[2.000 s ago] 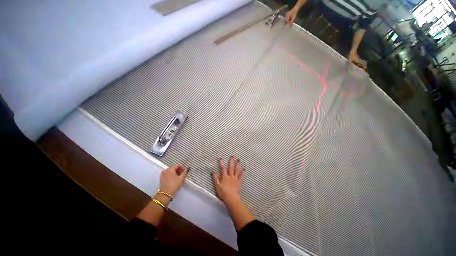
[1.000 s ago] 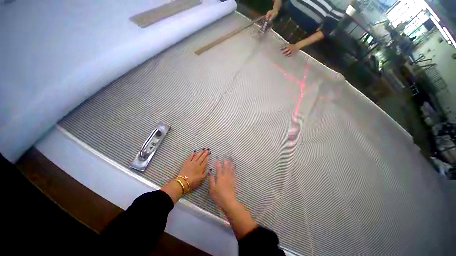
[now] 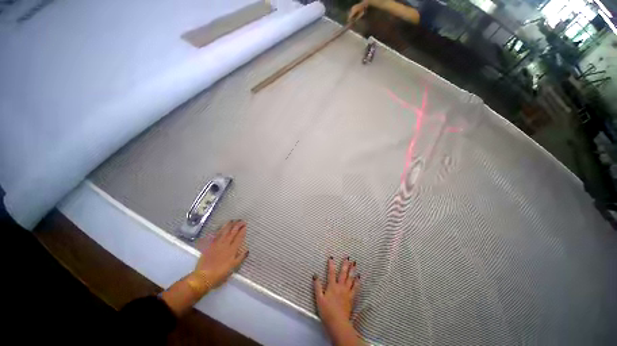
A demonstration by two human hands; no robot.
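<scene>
A grey-beige finely striped fabric ply (image 3: 304,169) lies spread before me, its pale selvedge along my side. My left hand (image 3: 222,255) lies flat on the cloth near that edge, fingers spread, holding nothing. My right hand (image 3: 337,297) lies flat on the cloth further right, fingers spread, with small folds beside it. A silver metal fabric weight (image 3: 206,205) sits on the cloth just beyond my left hand. A second small metal weight (image 3: 369,52) sits near the far edge.
A rolled-back white marker paper (image 3: 122,88) covers the left, with a flat strip (image 3: 226,23) on it. Another person's hand (image 3: 358,10) holds a wooden stick (image 3: 301,59) over the cloth. White underlay paper (image 3: 122,226) and the wooden table edge (image 3: 81,253) show nearest me. Red light streaks cross the cloth.
My hands have moved apart, the left one leftward and the right one rightward and nearer me. The other person's hand has left the cloth at the far edge, and the far weight stands uncovered.
</scene>
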